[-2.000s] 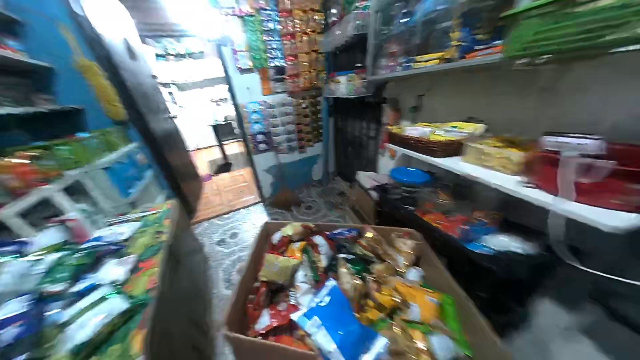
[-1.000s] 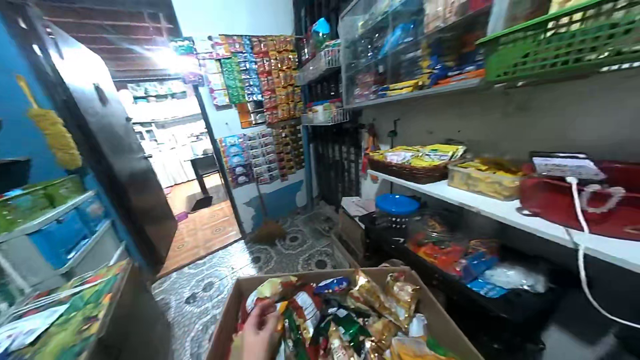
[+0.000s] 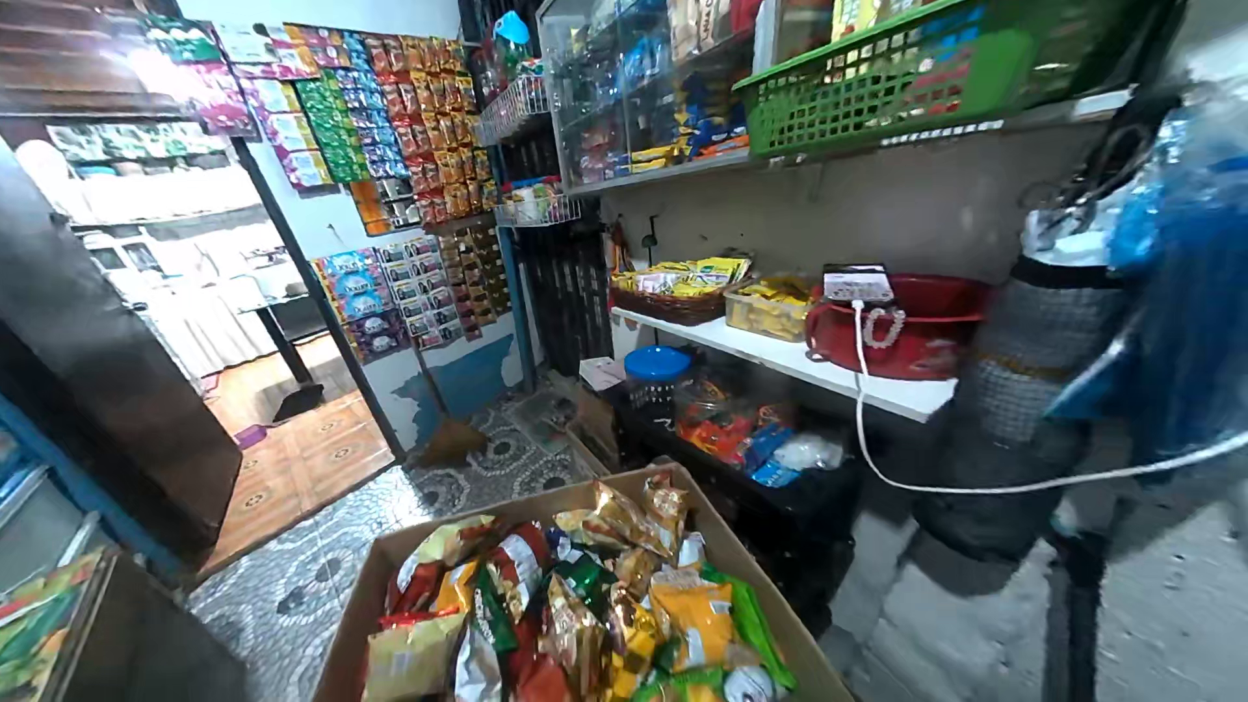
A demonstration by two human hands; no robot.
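Observation:
Neither of my hands shows in the head view now. A cardboard box (image 3: 726, 531) filled with snack packets stands low in the middle. Among its packets are an orange packet (image 3: 694, 619), a green packet (image 3: 756, 624) at the right wall, a beige packet (image 3: 414, 655) at the front left, and gold foil packets (image 3: 624, 517) towards the back.
Left are a cardboard carton's edge (image 3: 127, 624) and an open dark door (image 3: 107, 341). A broom (image 3: 453, 441) stands on the patterned floor (image 3: 322, 556). Right are a white shelf (image 3: 760, 349) with a red basin (image 3: 907, 322), a hanging white cable (image 3: 868, 429), and a black crate (image 3: 721, 468).
The hand seen over the box's left side a second ago is out of view. The blue packet on top of the box two seconds ago no longer shows there. The view has turned right.

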